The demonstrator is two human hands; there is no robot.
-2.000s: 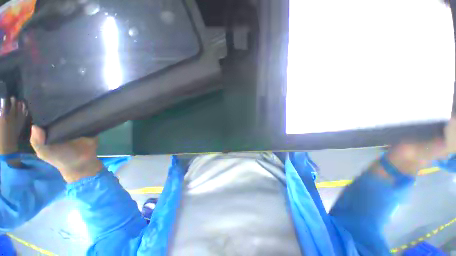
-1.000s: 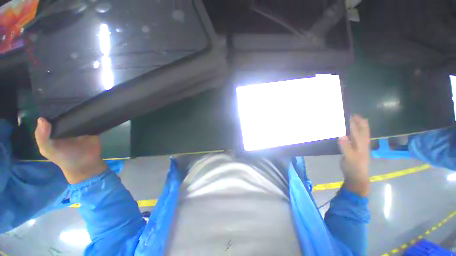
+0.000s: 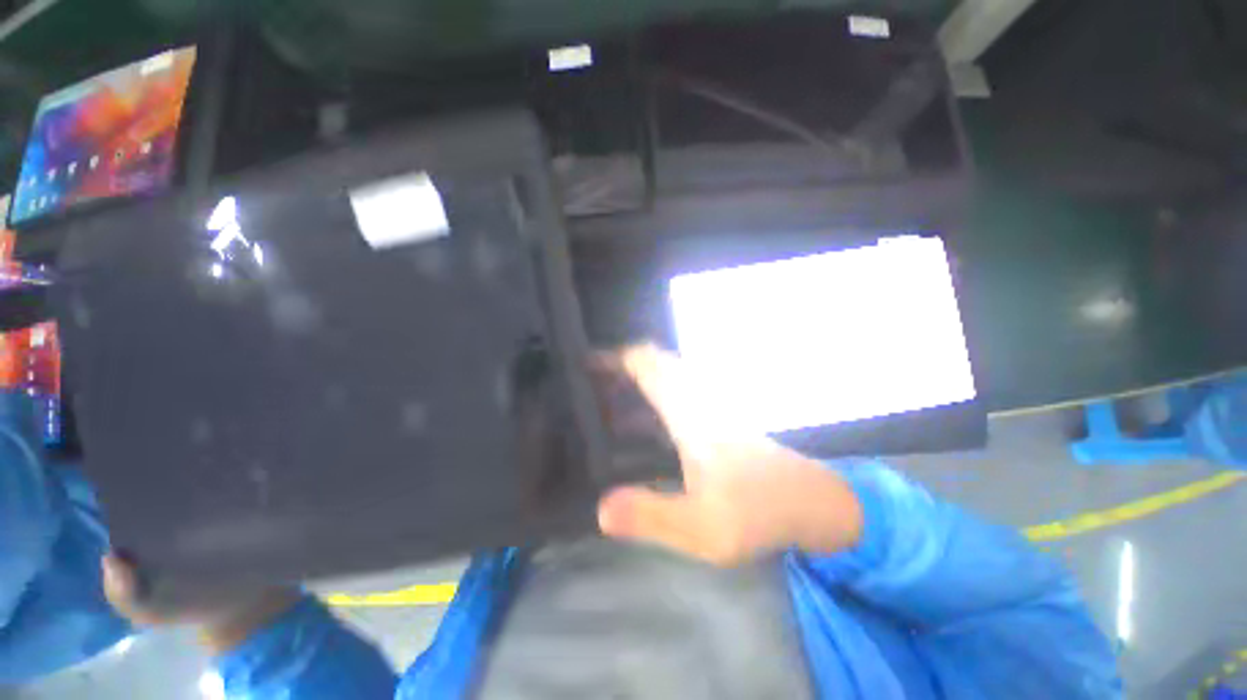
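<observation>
A dark tablet (image 3: 328, 369) with a white label (image 3: 399, 211) near its top edge is held up over the bench at the left. My left hand (image 3: 192, 602) grips its lower left corner, with most of the fingers hidden under it. My right hand (image 3: 725, 479) is open beside the tablet's right edge, thumb and fingers apart; it is blurred. A tablet with a glowing white screen (image 3: 827, 342) lies on the bench just beyond my right hand.
Dark tablets with small white labels (image 3: 766, 103) lie behind. A tablet with a colourful home screen (image 3: 103, 137) is at the far left. A pale metal post (image 3: 982, 30) stands at the back. Blue sleeves of people show at both sides.
The dark tablet has come nearer the bench's front edge and now shows its label. My right hand has moved left from the lit tablet's right side to the dark tablet.
</observation>
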